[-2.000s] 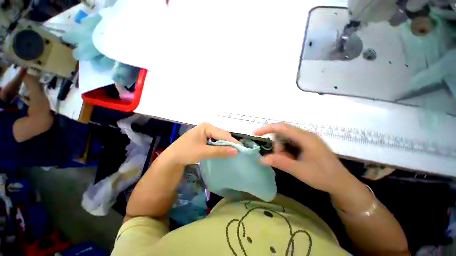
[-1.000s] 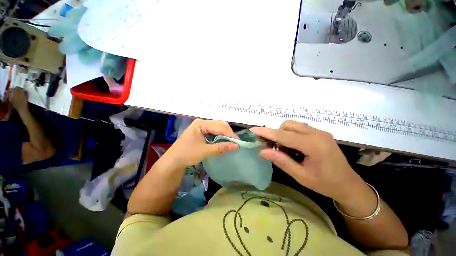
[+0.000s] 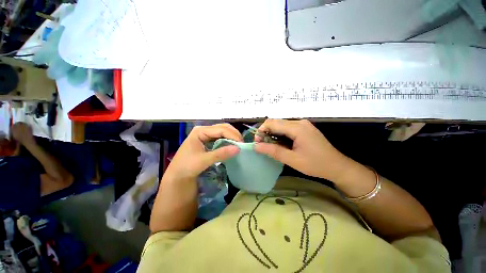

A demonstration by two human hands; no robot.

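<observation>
A pale mint-green fabric piece (image 3: pixel 254 169) hangs like a small pouch in front of my yellow shirt, just below the table edge. My left hand (image 3: pixel 209 149) pinches its thicker folded edge at the left. My right hand (image 3: pixel 290 143) pinches the same edge at the right, close to the left fingertips. Dark thread snips (image 3: pixel 274 138) lie mostly hidden in my right hand, with a thin pointed tip showing above the fabric edge.
The white table (image 3: pixel 202 64) has a printed ruler scale along its front edge. The metal machine bed (image 3: pixel 351 26) is at the upper right. A red basket (image 3: pixel 118 96) and a white paper pattern (image 3: pixel 98 32) are at the left. Another person's arm (image 3: pixel 40 154) is at far left.
The view has shifted, so the machine bed sits higher and its presser foot is out of view. My hands are closer together on the folded edge; the snips' tip now shows above it.
</observation>
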